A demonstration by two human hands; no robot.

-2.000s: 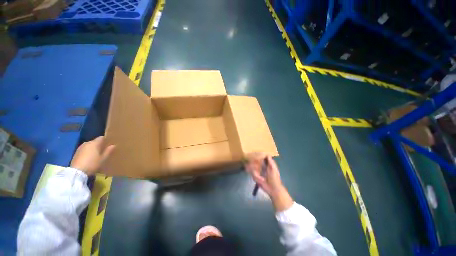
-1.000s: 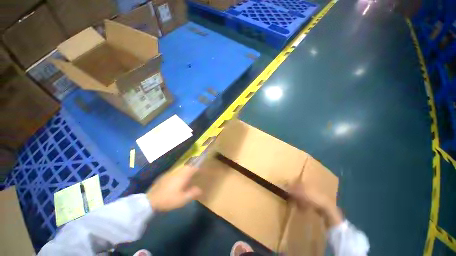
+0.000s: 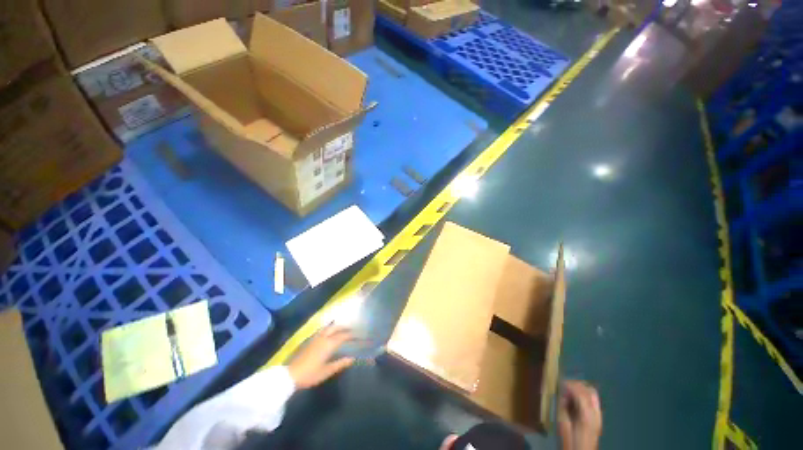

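Note:
A brown carton [image 3: 453, 308] stands on the green floor in front of me. Its left flap lies folded over the top, its right flap stands upright, and a dark gap shows between. My left hand [image 3: 322, 357] is empty with fingers apart, left of the carton and not touching it. My right hand [image 3: 581, 415] is at the outer side of the upright flap, fingers curled and cut off by the lower edge. Whether it grips the flap or holds anything is hidden.
An open labelled carton [image 3: 273, 123] and white sheets [image 3: 335, 246] lie on a blue pallet [image 3: 414, 114] at left. Pale yellow slips [image 3: 136, 353] with a dark pen lie on a lattice pallet [image 3: 70, 264]. Yellow-black tape [image 3: 502, 145] runs alongside. Blue racks [image 3: 766, 193] stand at right.
The view has turned left since two seconds ago. The floor carton's left flap has folded down. Since one second ago, its right flap has risen upright and my left hand has moved clear of it.

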